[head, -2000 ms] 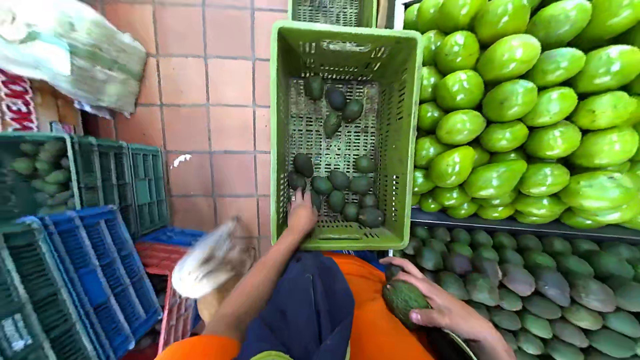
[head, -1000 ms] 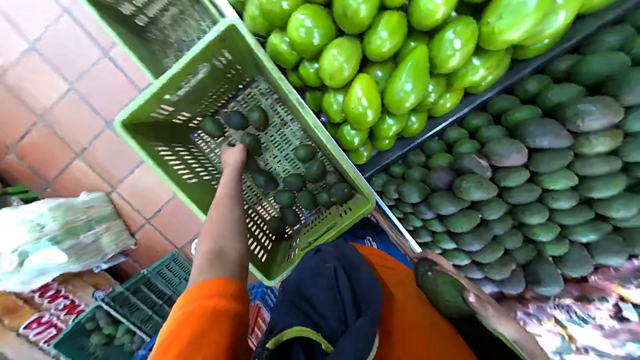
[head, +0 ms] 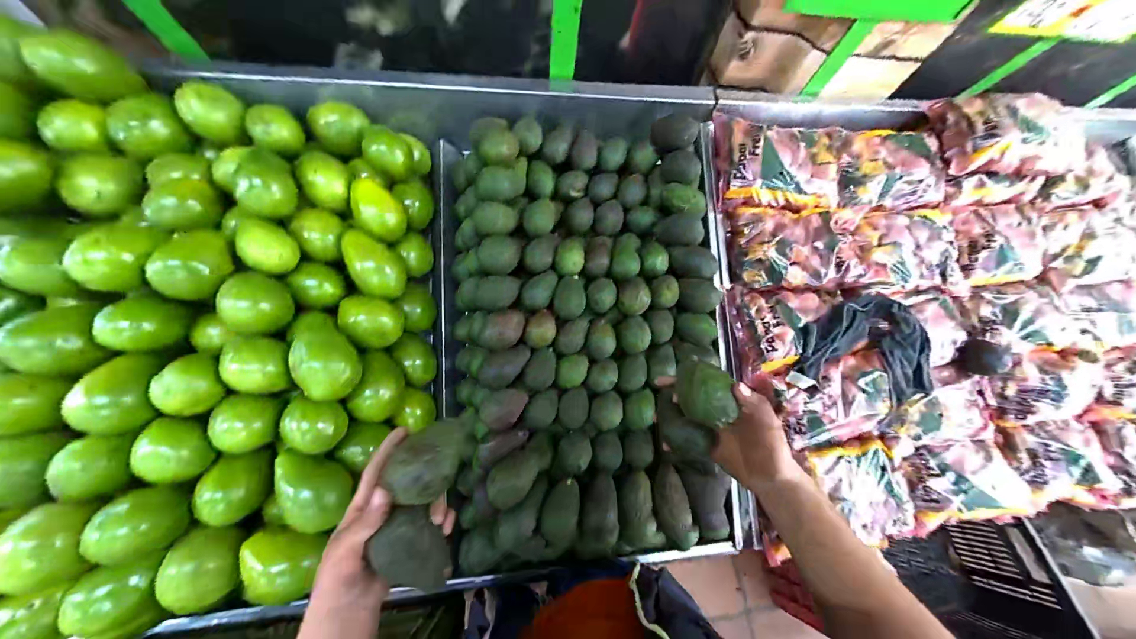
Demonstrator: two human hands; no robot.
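Observation:
Rows of dark green avocados (head: 603, 337) fill the middle bin of a produce display. At the bin's lower left, my left hand (head: 368, 519) holds two avocados (head: 424, 461), one above the other. My right hand (head: 754, 439) is at the bin's right edge with its fingers around an avocado (head: 707, 393); a second one (head: 683, 435) lies just below, and whether that hand grips it too I cannot tell. Larger, shiny bright green avocados (head: 253, 302) are piled in the section to the left.
Metal dividers (head: 448, 293) separate the sections. Printed plastic bags of produce (head: 887, 248) are stacked on the right, with a dark cloth (head: 874, 342) on them. A black plastic crate (head: 998, 568) stands at the lower right. Tiled floor (head: 719, 595) shows below the bin.
The view has swung from the green crate to the display. My left hand, earlier inside that crate among loose avocados, is now at the bin holding avocados. My right hand has moved over the bin's right side.

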